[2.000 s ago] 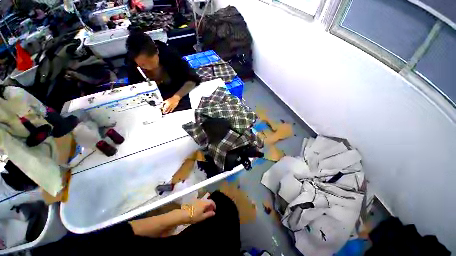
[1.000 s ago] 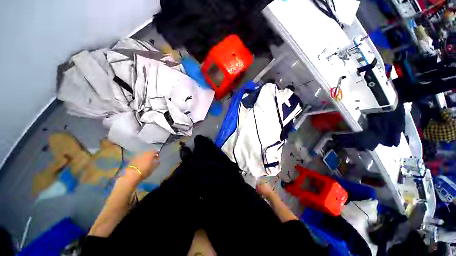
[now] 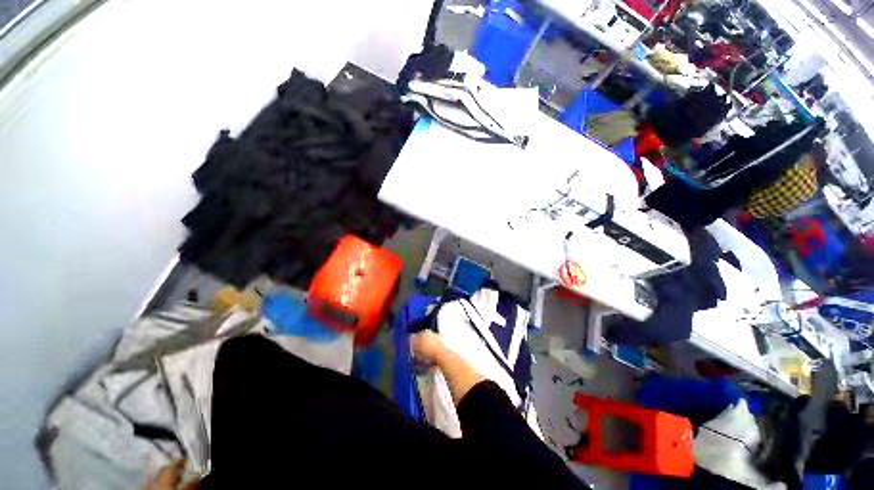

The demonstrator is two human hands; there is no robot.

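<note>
White garments with dark piping (image 3: pixel 476 335) lie in a blue crate (image 3: pixel 406 368) on the floor in front of me. My right hand (image 3: pixel 428 346) is at the crate's left side, against the garments. Its fingers are small and blurred, so I cannot tell if they grip anything. My left hand (image 3: pixel 169 475) is low at the bottom left, beside a heap of pale cloth (image 3: pixel 120 392), and partly cut off by the picture's edge and my dark sleeve. Its fingers cannot be made out.
An orange stool (image 3: pixel 355 282) stands left of the crate and another orange stool (image 3: pixel 637 435) stands right. Black cloth (image 3: pixel 297 177) is heaped by the wall. A white sewing table (image 3: pixel 470 182) holds a machine (image 3: pixel 642 234) and orange-handled scissors (image 3: pixel 572 274).
The view has swung from the wall side to the sewing tables and stools. My right hand has reached forward to the crate's left side. My left hand has dropped to the lower left edge.
</note>
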